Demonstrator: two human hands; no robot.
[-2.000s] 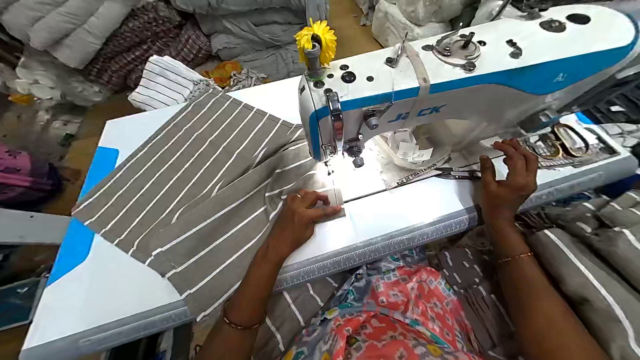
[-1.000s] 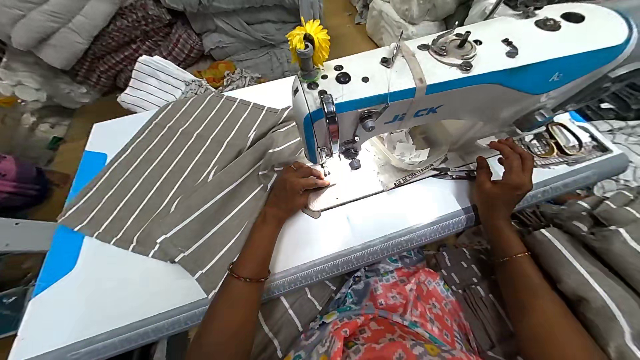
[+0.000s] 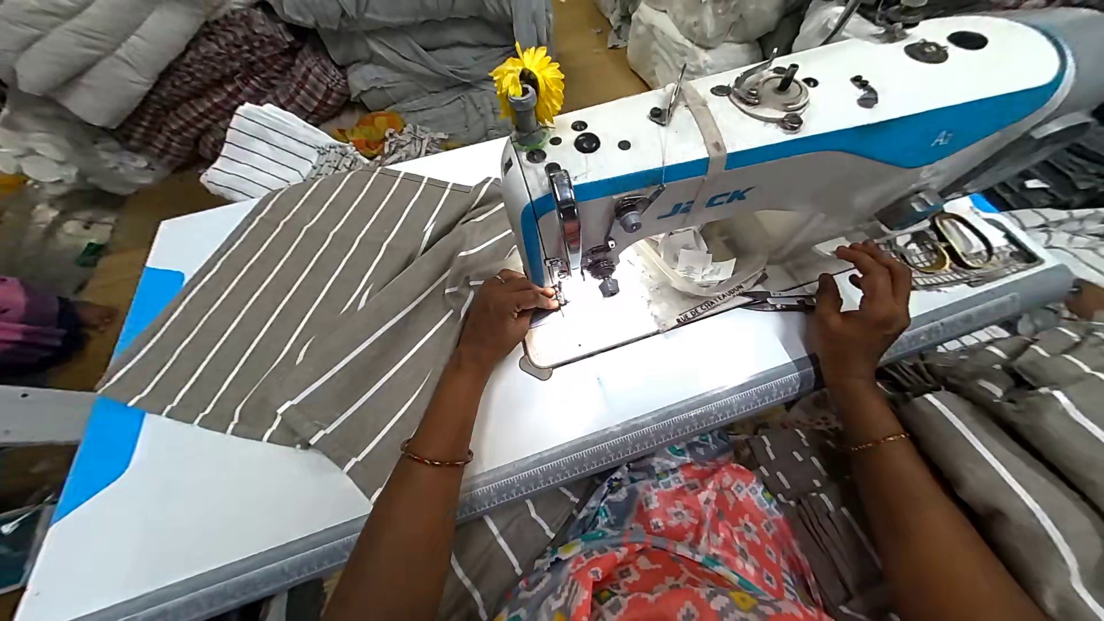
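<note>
The white and blue Jack sewing machine (image 3: 776,155) stands across the table. Grey-brown fabric with white stripes (image 3: 319,285) spreads left of its needle. My left hand (image 3: 504,315) pinches the fabric's edge close beside the presser foot (image 3: 561,293), thumb and fingertips together. My right hand (image 3: 862,302) rests on the table right of the needle, fingers bent and apart, beside the dark handles of a small cutting tool (image 3: 780,302). A printed fabric tape (image 3: 711,304) lies between the needle area and that tool. Whether the right fingertips touch anything is unclear.
Scissors (image 3: 962,241) lie in a tray at the table's right. A clear container with white labels (image 3: 703,259) sits under the machine arm. White striped cloth (image 3: 267,151) lies behind the table; more striped fabric (image 3: 1009,466) is heaped at the lower right. A measuring tape (image 3: 638,440) runs along the front edge.
My left hand has moved up to the presser foot, and the striped fabric has shifted with it away from the table's front edge. My right hand has stayed nearly in place.
</note>
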